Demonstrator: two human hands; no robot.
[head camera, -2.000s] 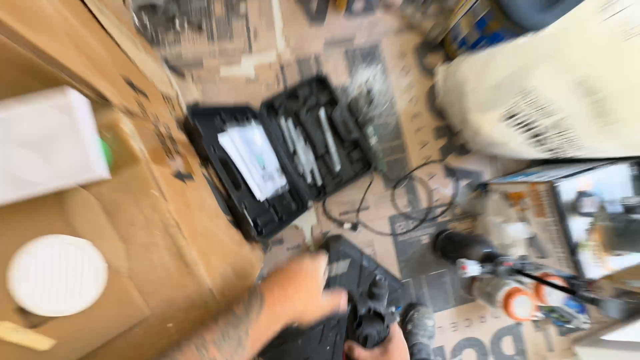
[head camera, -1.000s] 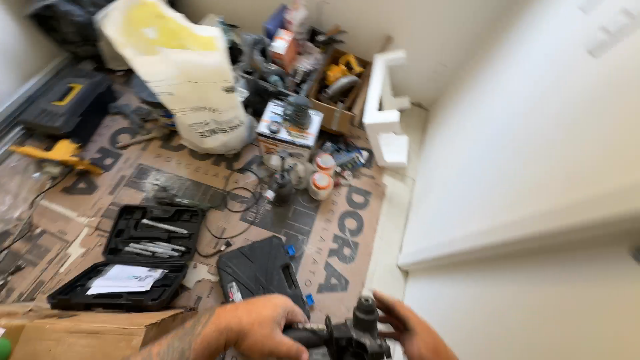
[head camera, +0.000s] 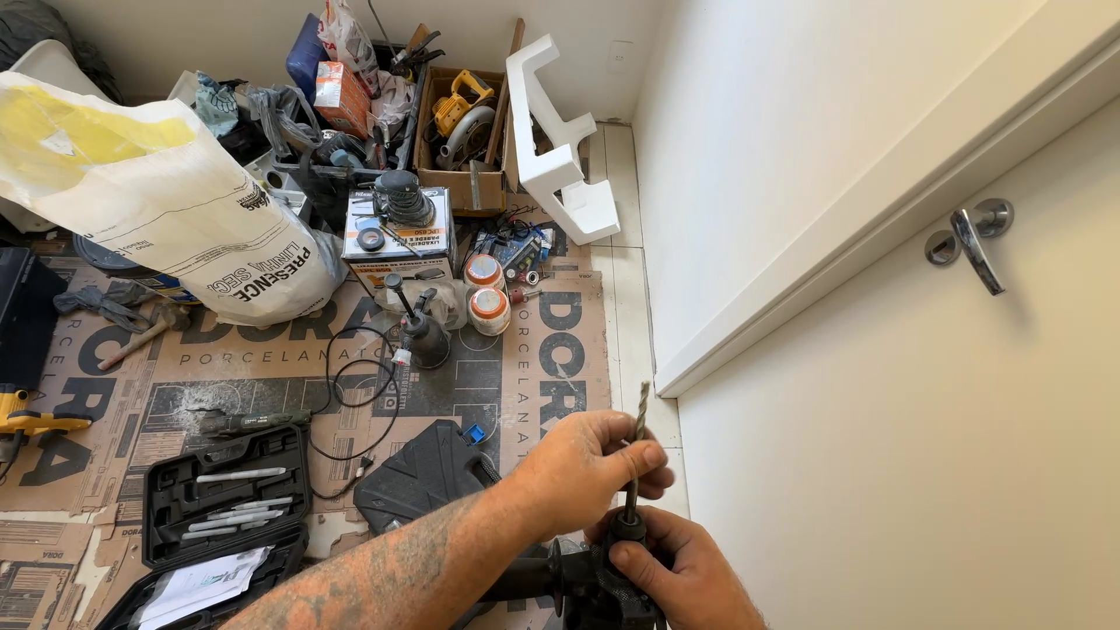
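My left hand (head camera: 588, 468) pinches the shank of a long masonry drill bit (head camera: 643, 407), whose fluted end points up and away. The bit stands in the chuck (head camera: 626, 527) of a black rotary hammer drill (head camera: 595, 582). Around that chuck my right hand (head camera: 678, 560) is closed, its thumb on the near side. A side handle (head camera: 523, 577) sticks out to the left of the drill, partly under my left forearm. Most of the drill's body is cut off by the lower edge of the view.
An open black case (head camera: 223, 490) with chisels and bits lies at left, beside a shut black case (head camera: 429, 472). A black pump sprayer (head camera: 425, 339), orange-lidded jars (head camera: 488, 311), a big white sack (head camera: 166, 201) and a box with a circular saw (head camera: 462, 144) stand beyond. A door (head camera: 919, 420) is at right.
The view has swung toward the door. A drill bit now stands in the chuck, with my left hand on it; one second ago my left hand was at the drill's side handle.
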